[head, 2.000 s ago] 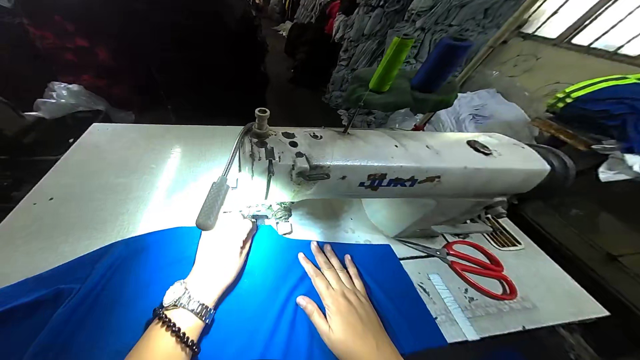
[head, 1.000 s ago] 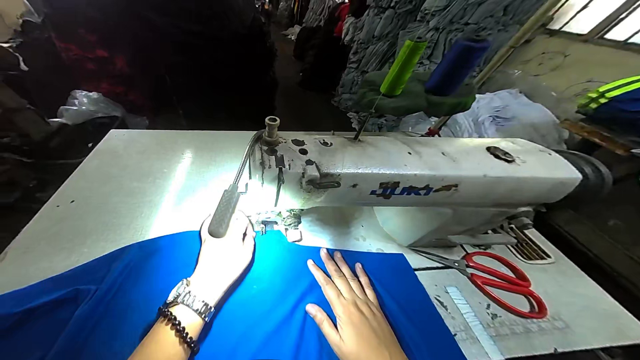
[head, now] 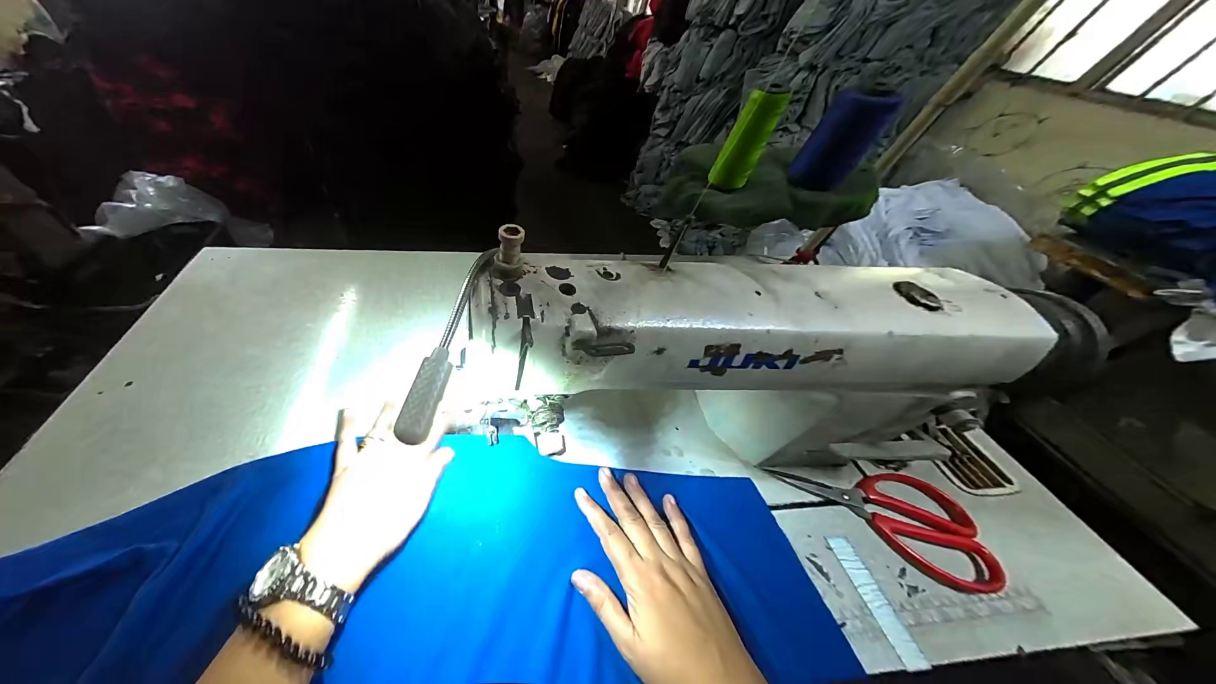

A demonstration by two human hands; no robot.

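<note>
Blue fabric (head: 494, 570) lies over the front of the sewing table, its far edge at the needle area of a white Juki sewing machine (head: 807, 328). My left hand (head: 385, 494), with a watch and a beaded bracelet at the wrist, rests on the cloth left of the presser foot (head: 548, 440), fingers spread. Part of its fingertips is hidden behind the gooseneck lamp (head: 425, 394), which shines brightly there. Flat on the fabric, right of the needle area, lies my right hand (head: 651, 570) with its fingers apart. Neither hand grips anything.
Red-handled scissors (head: 926, 532) lie on the table (head: 256, 313) right of the fabric, near a strip of measuring tape (head: 876, 603). Behind the machine stand a green thread cone (head: 750, 140) and a blue one (head: 845, 140). Piles of grey garments (head: 722, 85) rise beyond.
My left hand has moved left, away from the needle area, and its fingers have spread. My right hand stays flat on the fabric. The view has shifted somewhat.
</note>
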